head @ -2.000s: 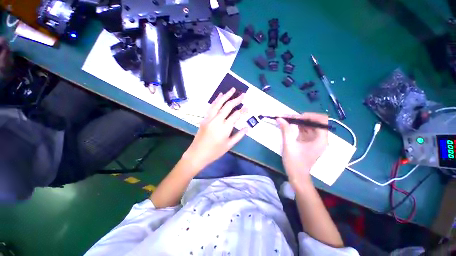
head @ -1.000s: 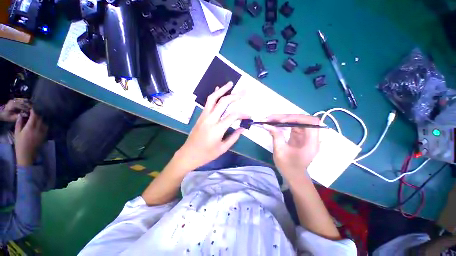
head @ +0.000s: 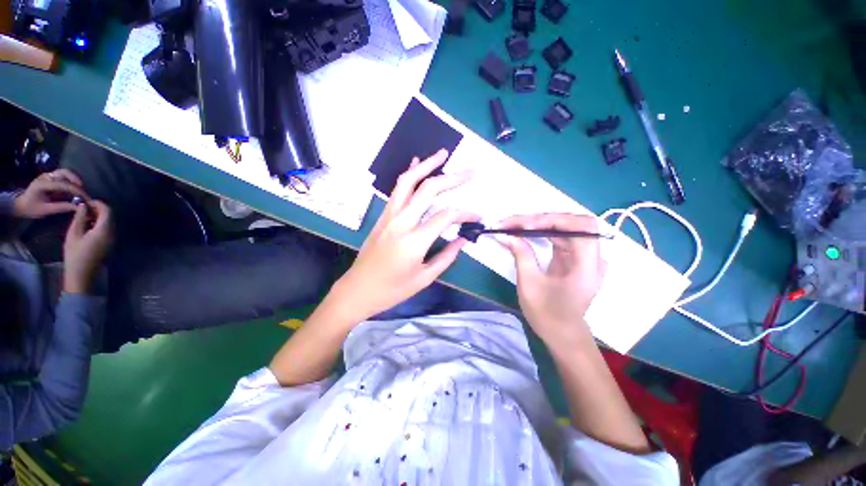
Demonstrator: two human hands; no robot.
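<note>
My left hand [head: 404, 242] holds a small black plastic part [head: 469, 231] between thumb and fingertips above the white backing strip [head: 536, 214]. My right hand [head: 562, 275] grips dark tweezers [head: 541, 233] like a pen, lying nearly level, with their tip at the small part. Whether a pad is at the tip cannot be told. The matte black adhesive pad sheet [head: 415, 142] lies on the strip's left end, just beyond my left fingers.
Loose small black parts [head: 558, 116] and a pen [head: 649, 128] lie beyond the strip. Device assemblies [head: 231, 76] sit on paper at left. A white cable [head: 726, 252], plastic bag [head: 793, 157] and power supply [head: 836, 271] are at right. Another person's hands [head: 71, 214] show far left.
The small part has been lifted from the strip into my left fingertips, and the tweezers are now more level against it. The view has shifted, bringing another person's hands in at left.
</note>
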